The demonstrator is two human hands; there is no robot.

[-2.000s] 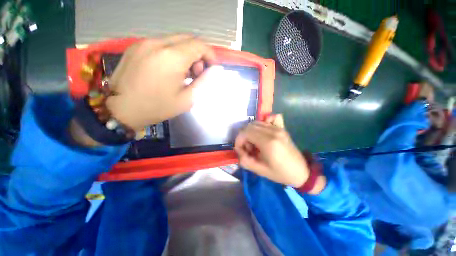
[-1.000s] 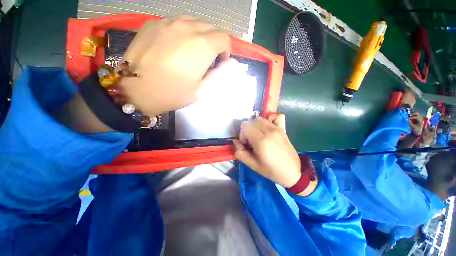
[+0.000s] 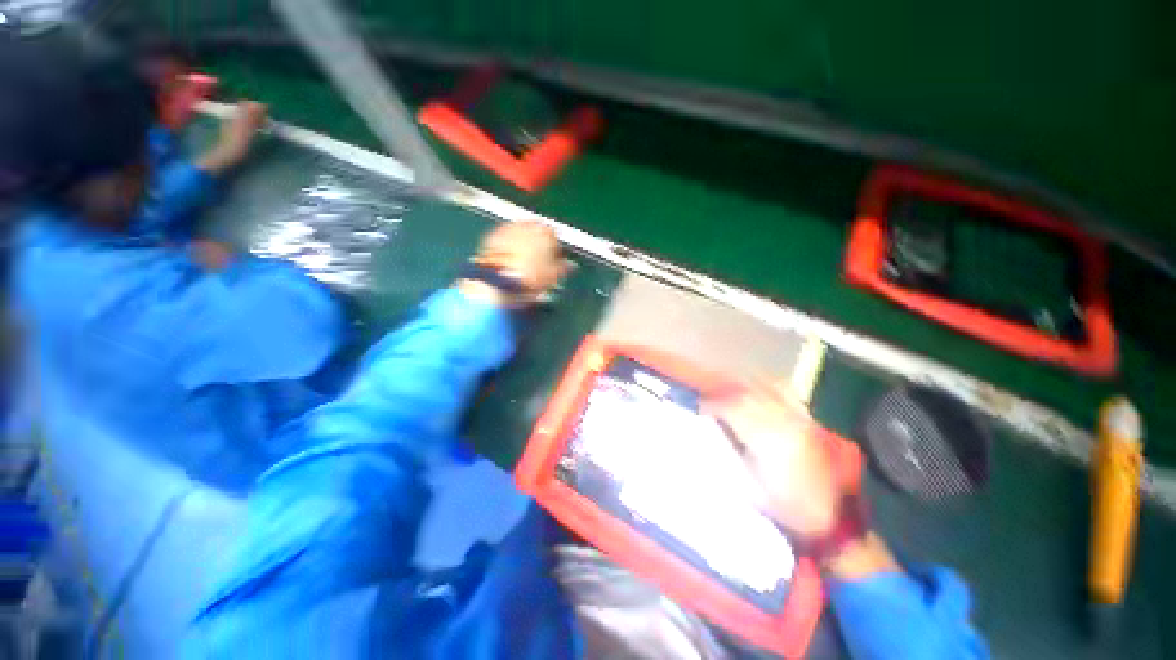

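Note:
The open tablet [image 3: 684, 477] lies in its red frame [image 3: 651, 570] in front of me, tilted in view, its battery glaring white. My right hand [image 3: 784, 464] is over the tablet's right part, blurred; whether its fingers hold anything cannot be told. My left hand [image 3: 520, 258] is stretched out beyond the frame, by the white edge rail; its fingers look bent, but blur hides whether they hold anything. The beige strip sheet [image 3: 684, 331] lies just beyond the tablet, partly covered by the frame.
A round black screw dish [image 3: 923, 441] and a yellow electric screwdriver [image 3: 1114, 503] lie to the right. On the green belt are a red-framed tablet [image 3: 993, 268] and another red frame [image 3: 516, 161]. A neighbour in blue [image 3: 194, 310] sits at left, near shiny small parts [image 3: 323, 232].
The view has swung left and is blurred. My left hand has left the tablet and reached out to the rail. My right hand has moved from the near edge onto the tablet's far right part.

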